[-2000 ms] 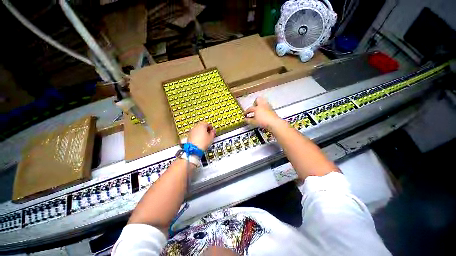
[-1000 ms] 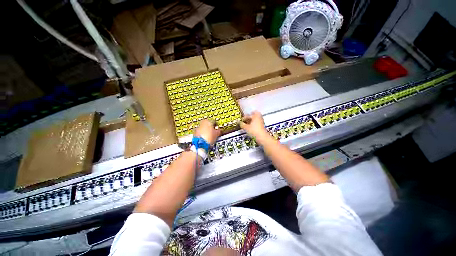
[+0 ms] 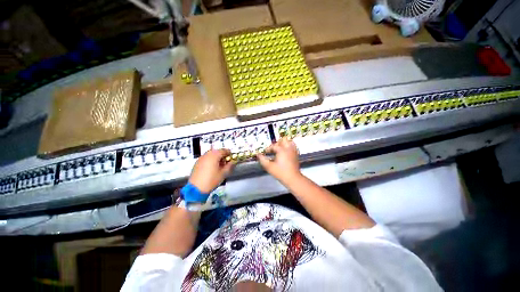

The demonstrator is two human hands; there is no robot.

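A short row of small yellow transformers [image 3: 246, 154] sits at the near edge of the conveyor rail, between my hands. My left hand [image 3: 212, 167] pinches the left end of the row. My right hand [image 3: 280, 159] pinches its right end. Just behind lies a circuit board panel [image 3: 236, 138] without yellow blocks. The panel to its right [image 3: 311, 126] has yellow blocks. The component tray [image 3: 271, 68] is full of yellow blocks, except for a white strip along its near edge.
The conveyor rail [image 3: 142, 178] crosses the whole view with more panels on it. A closed carton [image 3: 91, 114] lies at left. A cardboard work pad [image 3: 199, 45] with a few loose yellow blocks lies left of the tray. A fan [image 3: 409, 11] stands at top right.
Both hands have moved from the tray's near edge to the rail's near edge, with a row of transformers between them. The tray's near row is gone, showing white. The camera view has shifted.
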